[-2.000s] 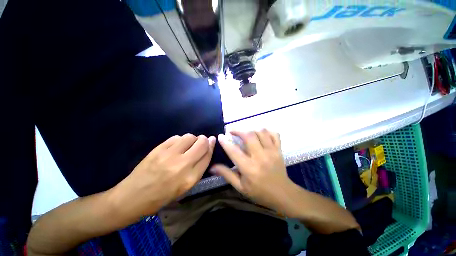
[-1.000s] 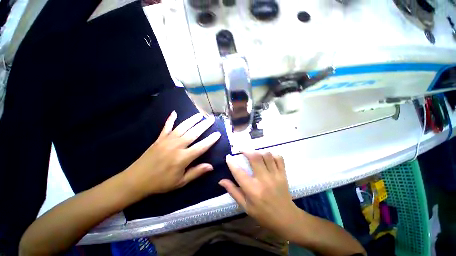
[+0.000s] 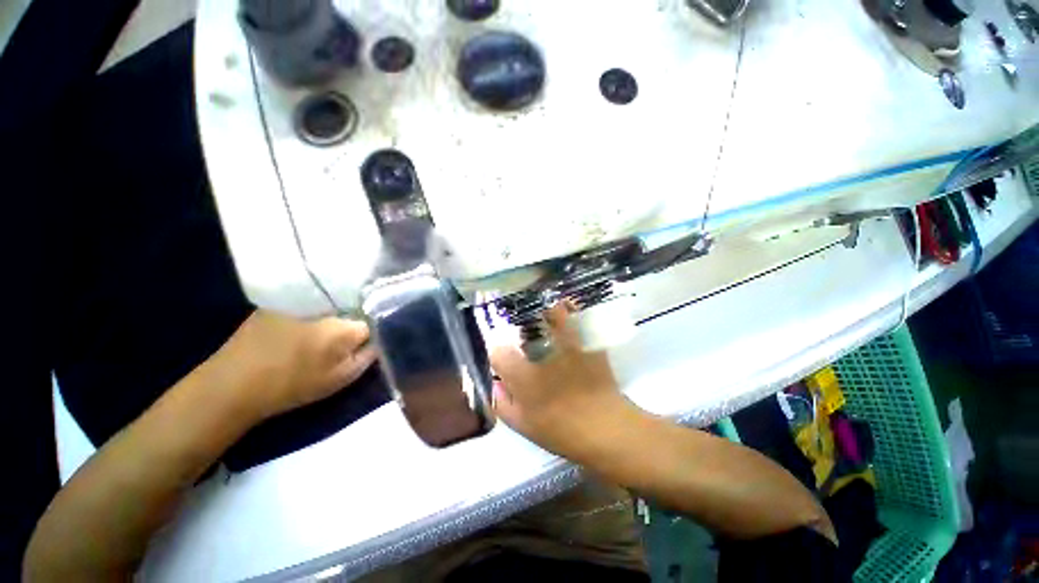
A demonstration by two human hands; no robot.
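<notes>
The black garment panel point(image 3: 148, 251) lies left of and partly under the white head point(image 3: 547, 148) of the sewing machine, hanging off to the left. My left hand point(image 3: 302, 359) rests on the panel's front part, its fingertips partly hidden behind the shiny take-up lever guard point(image 3: 424, 359). My right hand point(image 3: 553, 382) is just right of the guard, below the machine head, blurred, with fingers near the presser foot area. The needle and the cloth edge there are hidden by the guard and head. Whether my right fingers grip anything cannot be told.
The white machine table point(image 3: 729, 330) curves along the front with a patterned edge. A green plastic basket point(image 3: 911, 421) with black, yellow and pink pieces stands below at the right. Red-handled tools point(image 3: 937, 231) lie at the table's right end.
The view has moved closer over the machine head, which now covers more of the work. My left hand has drawn together near the guard. My right hand has moved up toward the presser foot.
</notes>
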